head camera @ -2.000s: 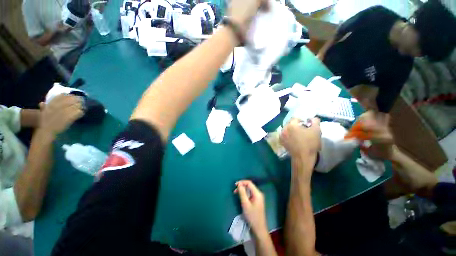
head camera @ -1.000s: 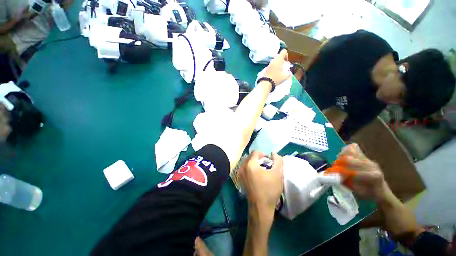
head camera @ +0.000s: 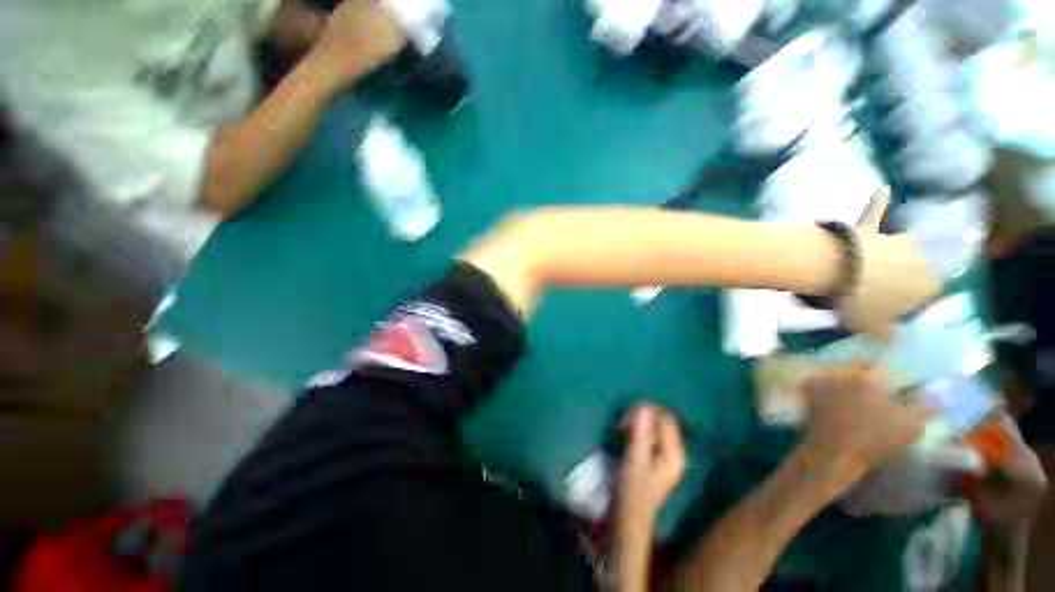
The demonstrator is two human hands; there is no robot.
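The frame is strongly blurred. My left arm crosses the table, and my left hand [head camera: 893,280] is at the right among white security cameras [head camera: 821,185]; whether it grips anything cannot be told. My right hand [head camera: 650,457] is low in the middle, fingers drawn together beside a dark, thin shape. Whether it holds this is unclear. A small white piece [head camera: 588,483] lies just left of my right hand.
A neighbour's hand [head camera: 862,407] is below my left hand, and another hand [head camera: 1006,463] with something orange is at the right edge. A translucent bottle [head camera: 397,179] lies on the green table [head camera: 602,150]. A person's arm [head camera: 272,145] is at upper left.
The view has swung left, so the cameras now sit at the right. My left hand remains extended among them. My right hand, mostly cut off a second ago, shows again.
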